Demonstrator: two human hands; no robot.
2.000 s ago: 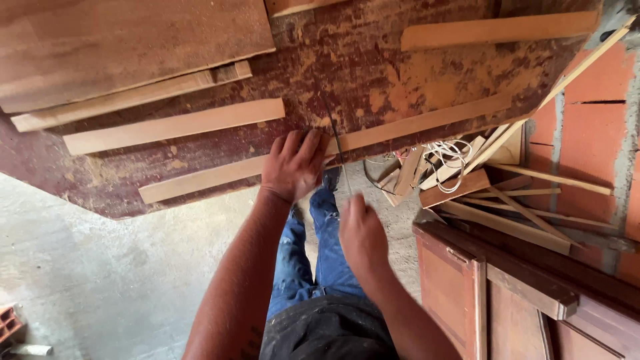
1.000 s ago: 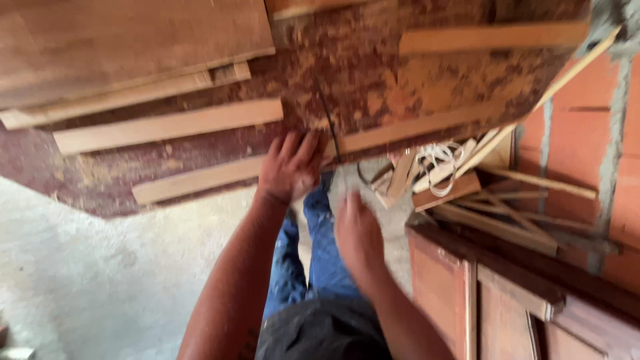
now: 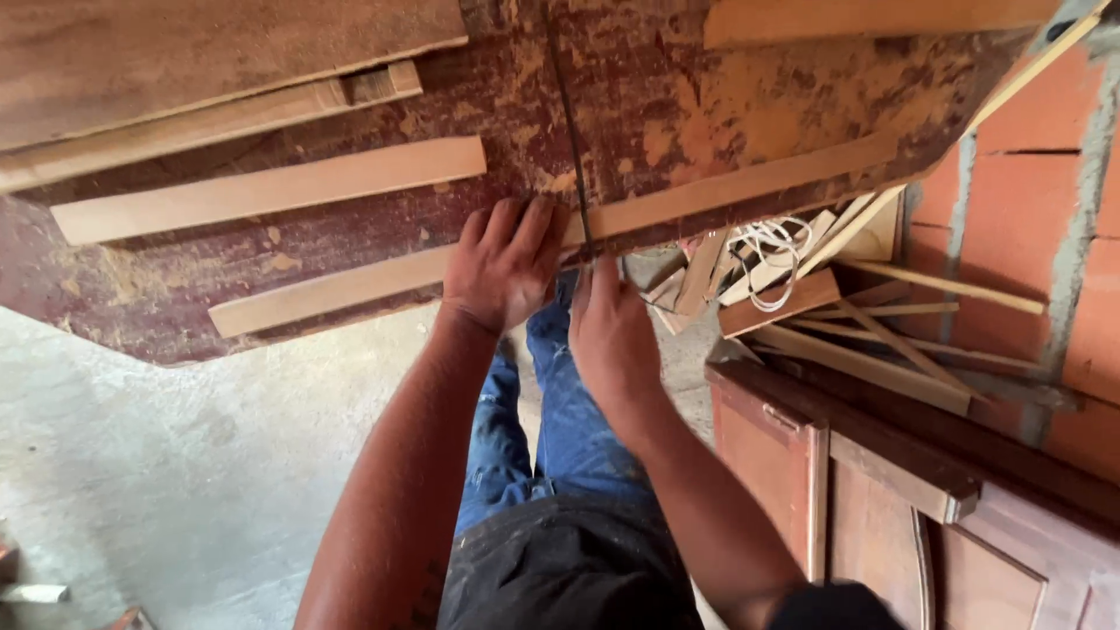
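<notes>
My left hand lies over a long pale wooden strip near the front edge of a worn, dark red tabletop, its fingers bent across the wood. Just right of those fingers, a thin dark saw blade, seen nearly edge-on, crosses the strip. My right hand is closed around the near end of the saw, just below the table edge; the handle is hidden in my fist. Another pale strip rests farther left on the tabletop.
A wide board and a narrow notched piece lie at the back left, another strip at the back right. Wood offcuts and a white cord lie beside a brick wall. A panelled wooden furniture piece stands lower right.
My right hand has moved up toward the table edge, and the saw blade has slid farther across the tabletop. My left hand has stayed on the strip.
</notes>
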